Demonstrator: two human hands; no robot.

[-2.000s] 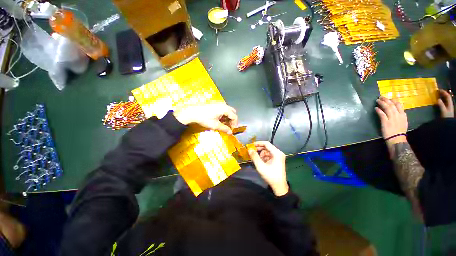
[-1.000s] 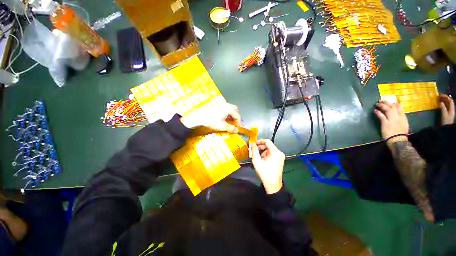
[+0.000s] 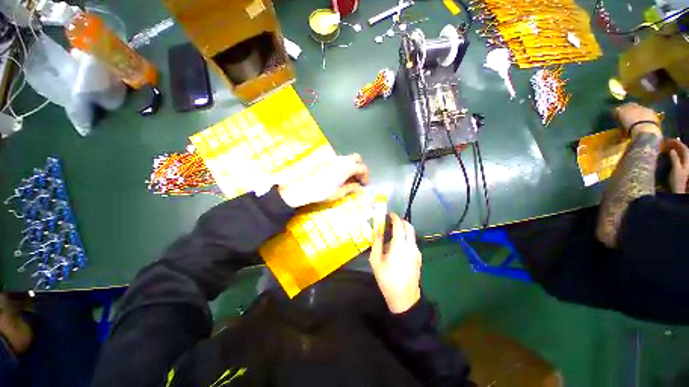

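A yellow-orange sheet with pale printed rows [image 3: 321, 240] lies tilted at the bench's front edge, its lower corner over the edge. My left hand [image 3: 325, 184] grips its upper edge, fingers curled. My right hand [image 3: 396, 264] holds its right edge between thumb and fingers; a small dark patch shows between them, and I cannot tell what it is. A second yellow-orange sheet [image 3: 261, 140] lies flat behind my left hand and is partly covered by it.
Wire leads [image 3: 180, 172] lie left of the sheets, a blue PCB panel [image 3: 51, 223] far left. A cardboard hood [image 3: 234, 53] and phone [image 3: 189, 75] stand behind. A soldering station [image 3: 438, 106] with cords is at right. Another person's tattooed arm [image 3: 633, 178] reaches over a yellow-orange sheet [image 3: 600, 157].
The small folded strip between my hands no longer shows; the sheet's right side now reaches my right hand, which has turned more upright. The other person's arm has reached further over the bench.
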